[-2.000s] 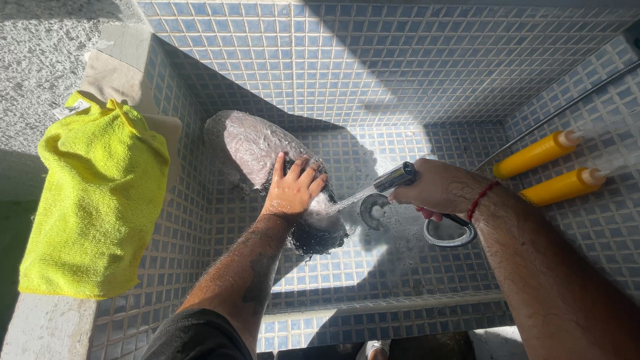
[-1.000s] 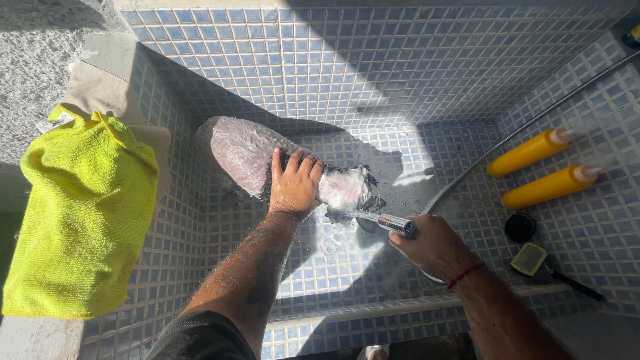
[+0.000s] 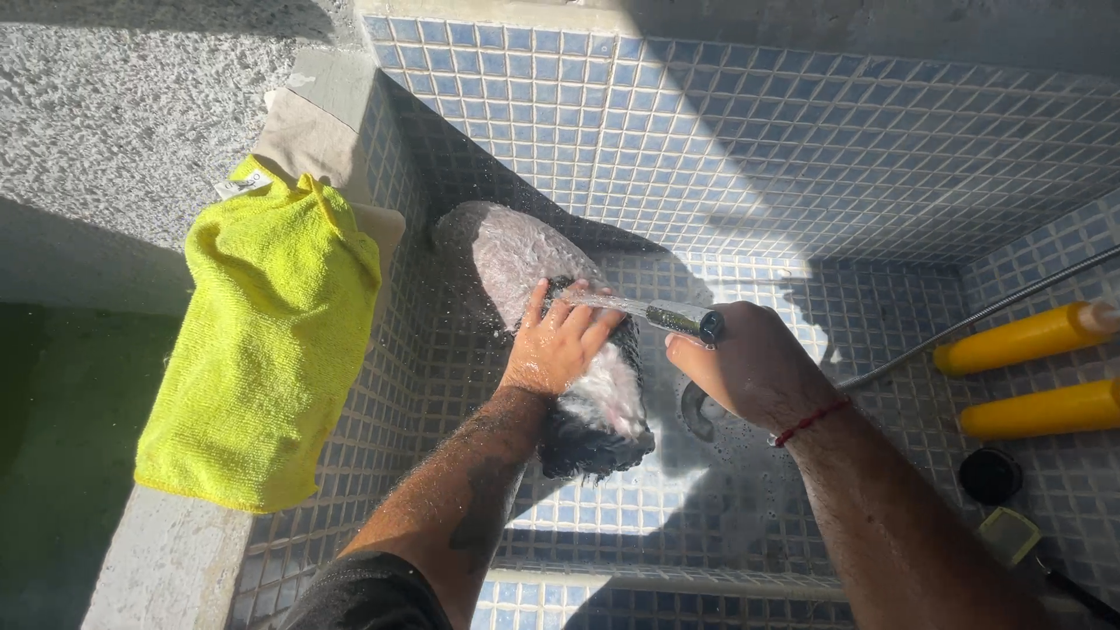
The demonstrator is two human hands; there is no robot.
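Note:
A small wet dog [image 3: 525, 254] with a pale body and a black-and-white head stands in a blue-tiled tub. My left hand [image 3: 556, 341] lies spread on its neck, fingers apart, and holds nothing. My right hand [image 3: 744, 359], with a red cord at the wrist, grips a chrome hand shower [image 3: 687, 320]. Its water stream runs left onto the dog's neck and over my left fingers. The dog's face points down toward the lower edge and is only partly visible.
A yellow-green microfibre towel [image 3: 262, 341] hangs over the tub's left ledge [image 3: 175, 551]. At right stand two yellow bottles [image 3: 1015, 339], a round black cap [image 3: 990, 476] and a pet brush [image 3: 1009, 535]. A metal hose [image 3: 971, 324] runs right. A curved grey piece [image 3: 696, 411] lies near the drain.
The hand shower has moved up from the dog's head to its neck. White lather seen on the head a second ago is thinner, and dark fur shows there.

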